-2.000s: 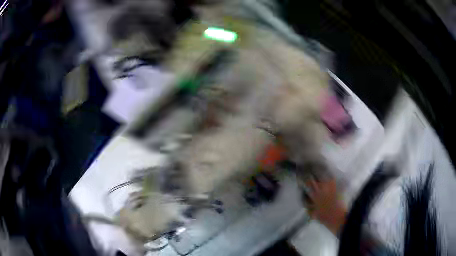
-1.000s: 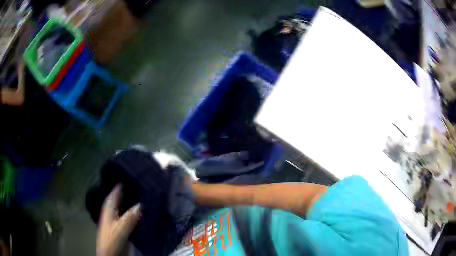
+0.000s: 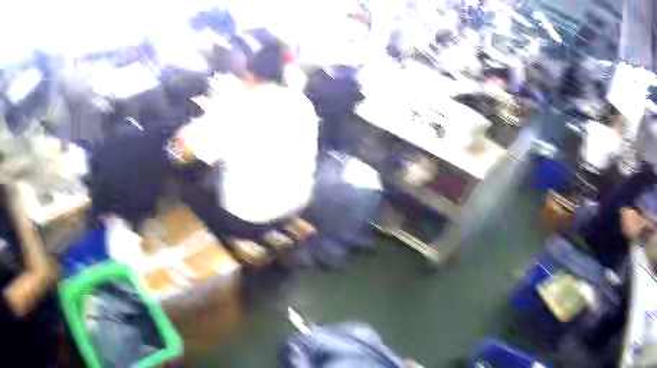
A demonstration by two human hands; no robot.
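A blue-grey cloth bundle (image 3: 349, 346), blurred, shows at the bottom centre edge of the head view, with a small whitish strip beside its left end. It is cut off by the picture's edge, and what holds or supports it cannot be seen. Neither my left hand nor my right hand can be made out in the picture.
A green crate (image 3: 171, 338) with dark cloth stands at lower left beside a cardboard box (image 3: 209, 287). A person in white (image 3: 270, 151) sits beyond it. A white table (image 3: 432, 118) stands behind. Green floor (image 3: 432, 309) runs between. At right are another person and blue bins (image 3: 504, 356).
The view has swung up and left across the workshop. My hands, the dark cloth bundle and my turquoise sleeve have left the picture. The seated person and far tables have come into view.
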